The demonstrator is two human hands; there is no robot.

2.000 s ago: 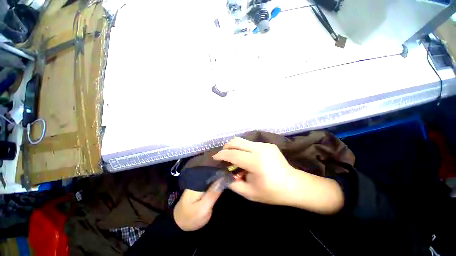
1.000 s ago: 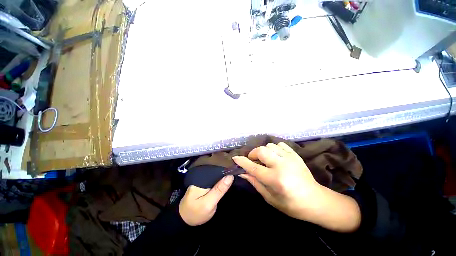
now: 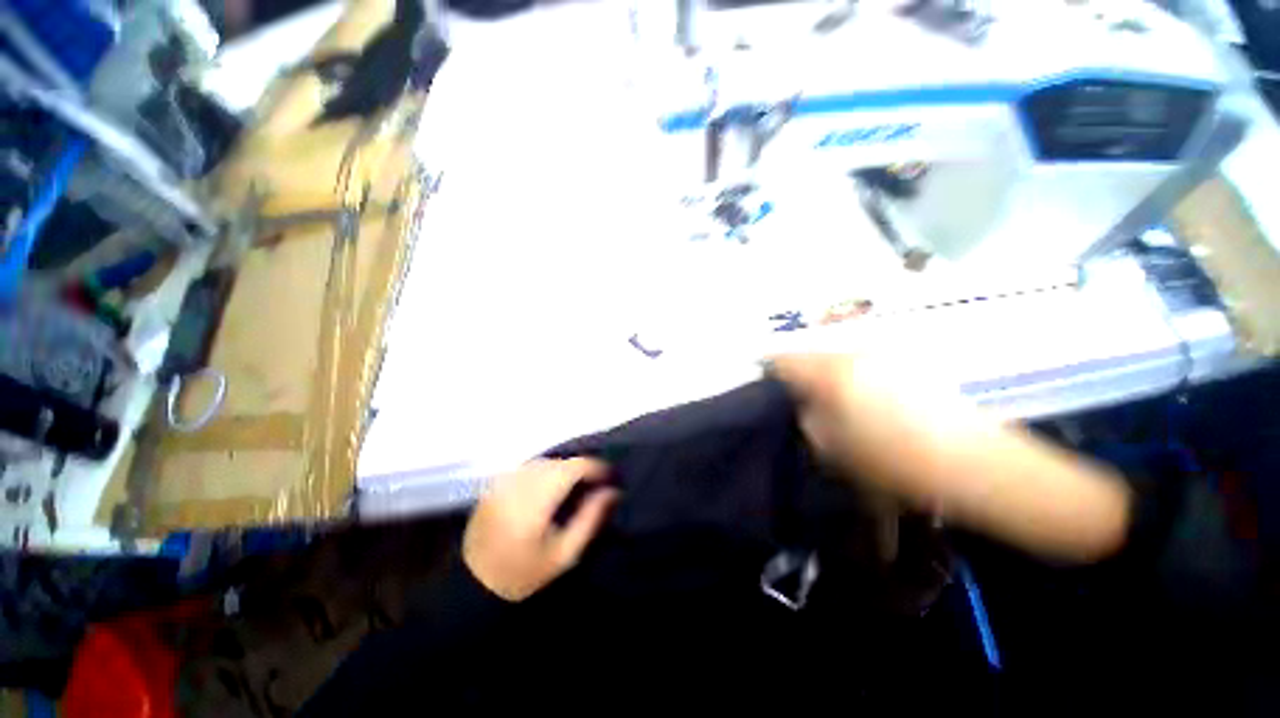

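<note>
A black fabric piece [image 3: 702, 470] is stretched between my hands at the table's front edge, its upper part over the edge. My left hand [image 3: 541, 526] grips its left end, thumb and fingers curled. My right hand [image 3: 849, 421] is blurred, its fingertips closed on the upper right corner. A thin pale loop [image 3: 790, 578] lies on the black cloth's lower part. Some brown cloth [image 3: 920, 554] hangs below my right forearm. A small reddish object, perhaps thread snips [image 3: 845, 312], lies on the white table [image 3: 520, 309] beyond my right hand.
A white sewing machine [image 3: 969, 119] with a blue stripe stands behind the work, its needle area [image 3: 723, 140] at the left end. Taped brown cardboard [image 3: 274, 309] covers the left side. A red plastic object [image 3: 120, 671] and brown cloth are low at left.
The view has shifted to show more of the machine. The cloth has been turned and spread, with the black side up. My hands have moved apart. The small reddish object now shows on the table.
</note>
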